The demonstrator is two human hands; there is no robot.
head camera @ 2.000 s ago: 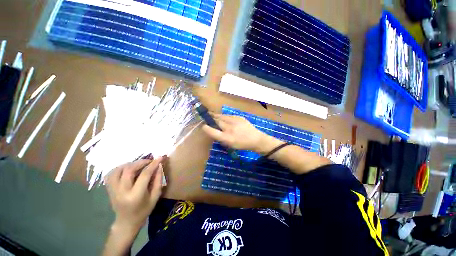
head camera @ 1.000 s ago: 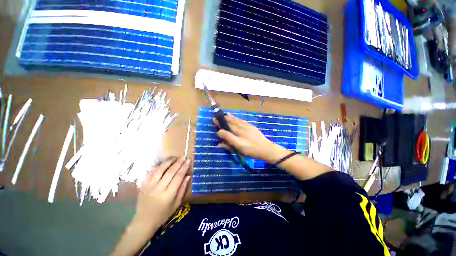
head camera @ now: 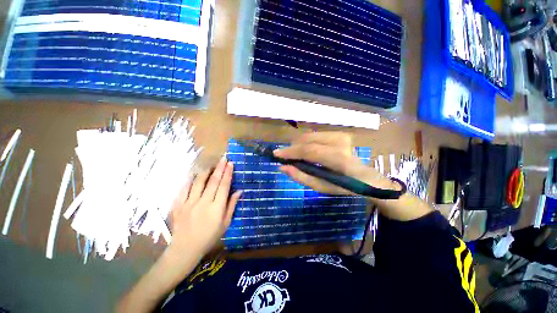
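The blue solar panel [head camera: 293,214] lies flat in front of me, with thin silver lines across it. My right hand [head camera: 330,160] holds the dark soldering iron [head camera: 330,175] over the panel's upper part. The iron's blurred tip points left, near the panel's upper left corner; contact cannot be told. My left hand [head camera: 204,198] lies at the panel's left edge, fingers close together and fingertips near the upper left corner. Whether a strip is under its fingers cannot be told.
A pile of white and silver strips [head camera: 116,183] lies left, a smaller pile [head camera: 412,174] right. A long white strip [head camera: 302,110] lies beyond the panel, before the dark panel stack [head camera: 327,52]. A bright blue stack [head camera: 104,61] is upper left, a blue tray [head camera: 430,98] right.
My left hand has moved up along the panel's left edge. The iron has swung down from the long white strip to over the panel and lies flatter.
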